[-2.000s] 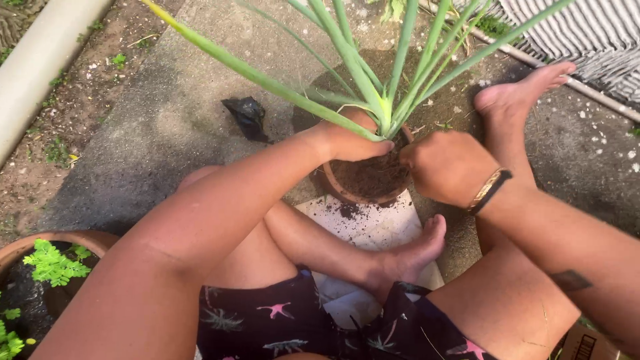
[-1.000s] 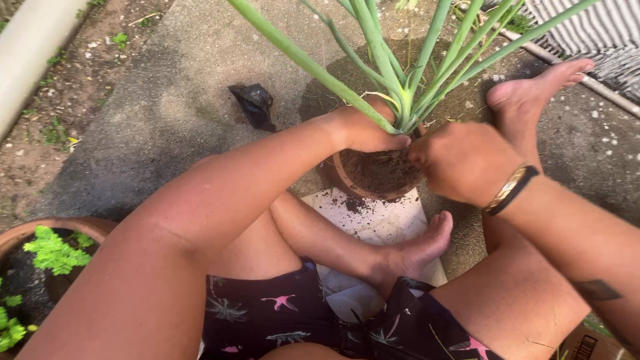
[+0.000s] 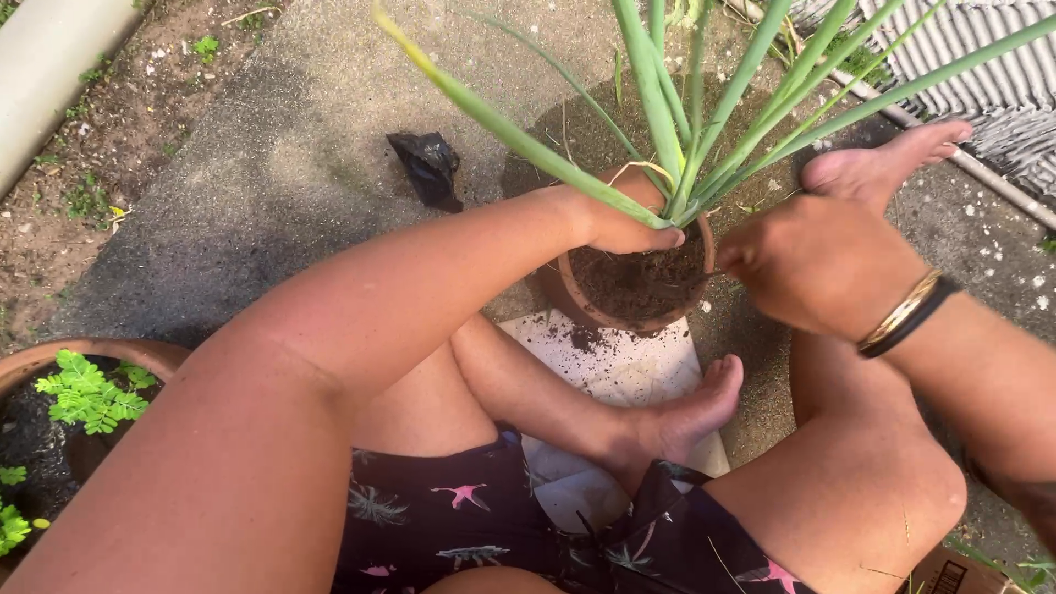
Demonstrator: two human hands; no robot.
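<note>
A spring onion plant (image 3: 685, 186) with long green leaves stands in a round terracotta pot (image 3: 577, 301) of dark soil (image 3: 635, 285). My left hand (image 3: 631, 214) grips the base of its stems at the far side of the pot, the fingers partly hidden behind the leaves. At the pot's right rim, my right hand (image 3: 813, 260) is closed around a thin dark tool (image 3: 689, 286), whose end reaches into the soil. The handle is hidden in my fist, so its exact kind is unclear. A black bangle and a gold one circle my right wrist.
Spilled soil lies on a pale tile (image 3: 627, 363) below the pot, beside my bare foot. A crumpled black plastic bag (image 3: 426, 169) rests on the concrete. A larger pot (image 3: 157, 355) with leafy seedlings is at left. Corrugated sheeting (image 3: 973, 58) and a thin pipe (image 3: 1002, 190) lie upper right.
Both hands stay near the pot, my left one still at the plant's base. The dark tool's end now shows in the soil; it could not be made out earlier.
</note>
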